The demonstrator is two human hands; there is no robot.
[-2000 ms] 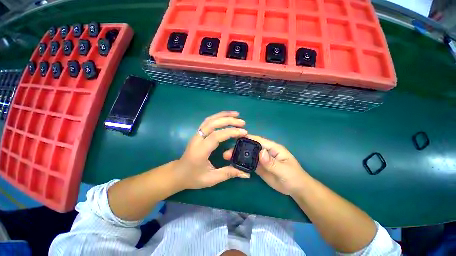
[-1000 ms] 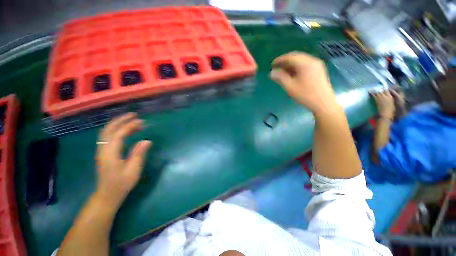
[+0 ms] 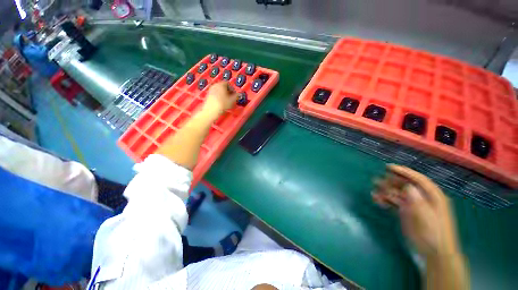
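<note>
My left hand [image 3: 220,97] is over the orange-red left tray [image 3: 152,131], its fingers down among the black units in the far rows. One black unit [image 3: 242,99] sits right beside the fingertips; the fingertips are partly hidden, so I cannot tell whether they grip a unit. My right hand [image 3: 417,207] is blurred above the green bench, in front of the right tray [image 3: 392,127], with its fingers curled; I cannot tell whether it holds anything. Several black units [image 3: 414,123] fill the near row of the right tray.
A black smartphone [image 3: 262,133] lies between the trays. Stacked clear trays [image 3: 363,148] are under the right tray. Greyish clear trays [image 3: 136,93] lie beyond the left tray. A person in blue [image 3: 45,221] is at the lower left. A metal panel [image 3: 318,22] stands behind.
The view has swung left. My left hand has moved from above the bench to the left tray. My right hand has come back from its reach to the right. The loose frame is out of view.
</note>
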